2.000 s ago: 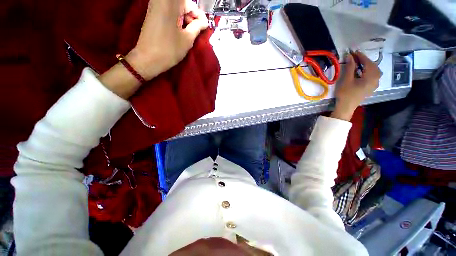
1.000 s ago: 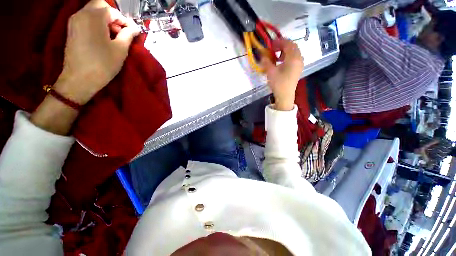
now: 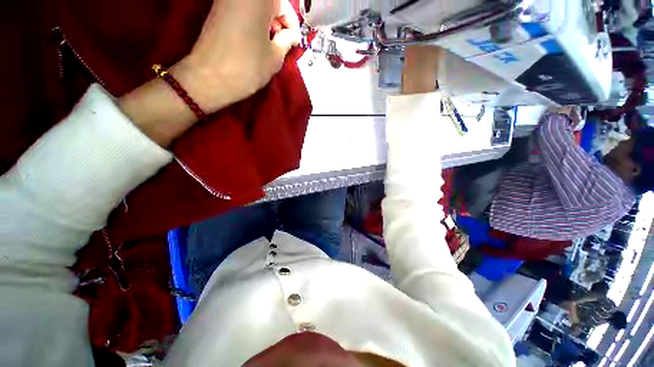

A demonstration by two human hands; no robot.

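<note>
A large dark red garment piece [image 3: 244, 143] covers the left of the sewing table [image 3: 344, 143] and hangs over its front edge. My left hand [image 3: 240, 54] pinches its edge at the fingertips, just left of the needle area [image 3: 333, 54]. A small red cord [image 3: 355, 63] curves beside the needle area. My right hand [image 3: 422, 68] shows only at the wrist. The rest is hidden behind the white head of the sewing machine [image 3: 502, 50], so its fingers and anything in them cannot be seen.
Thin snips [image 3: 453, 115] lie right of my right wrist. A blue bin [image 3: 181, 276] stands below the table edge at left, near red cloth. A person in a striped shirt [image 3: 559, 186] sits at right. A grey-white trough [image 3: 509, 304] is at lower right.
My right hand has moved from the orange and red scissors to behind the machine head. The scissors and phone no longer show. The view has shifted; my left hand still pinches the red cloth.
</note>
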